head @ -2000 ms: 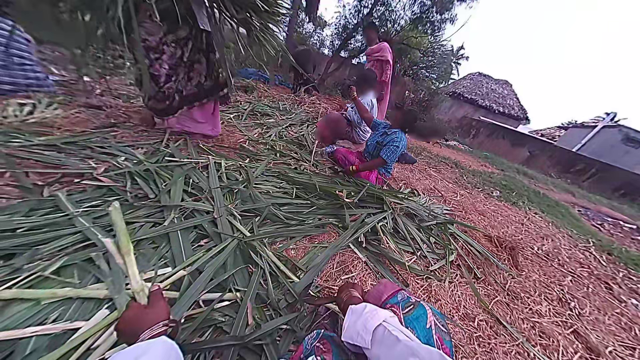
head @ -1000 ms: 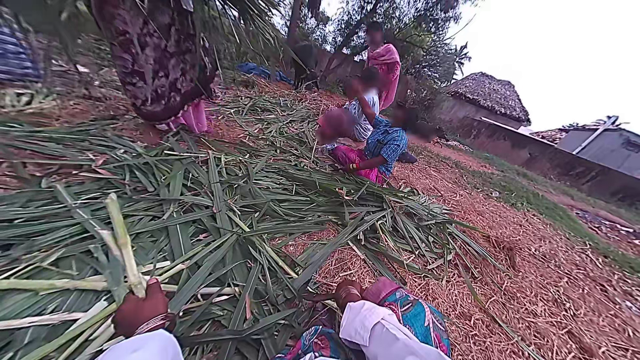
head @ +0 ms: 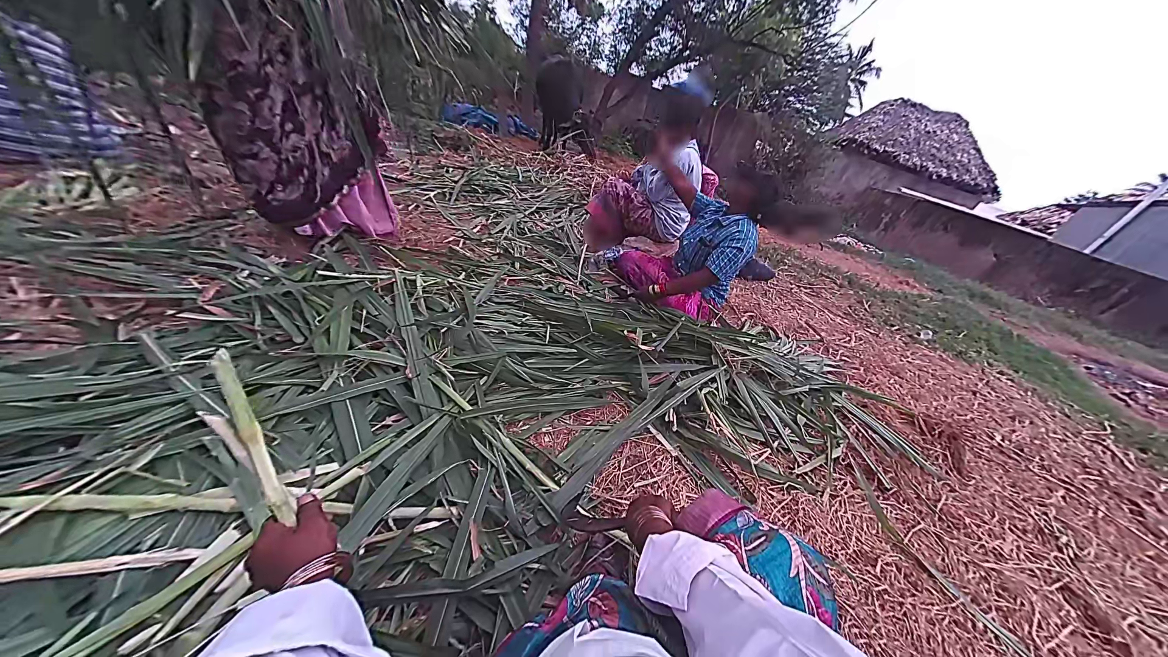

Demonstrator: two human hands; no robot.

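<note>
My left hand [head: 294,546], with bangles at the wrist, is closed around a pale green stalk [head: 254,438] that points up and away. Long green leaves and stalks lie loose under and around it. Beside my knee in patterned blue cloth [head: 776,547], my right hand [head: 650,518] is curled round the end of a thin dark object [head: 598,525], perhaps a blade or handle, that points left over the leaves. Its exact kind cannot be told. White sleeves cover both my forearms.
Green leaves [head: 547,319] spread ahead over dry straw [head: 958,456]. Two people sit beyond the leaves, one in a blue checked shirt [head: 721,246]. At the upper left a person in a dark patterned garment [head: 274,119] stands near hanging leaves. A wall [head: 1013,255] runs behind at right.
The person in pink who stood behind the seated people is no longer plainly seen. My hands have stayed nearly where they were, the left still on its stalk.
</note>
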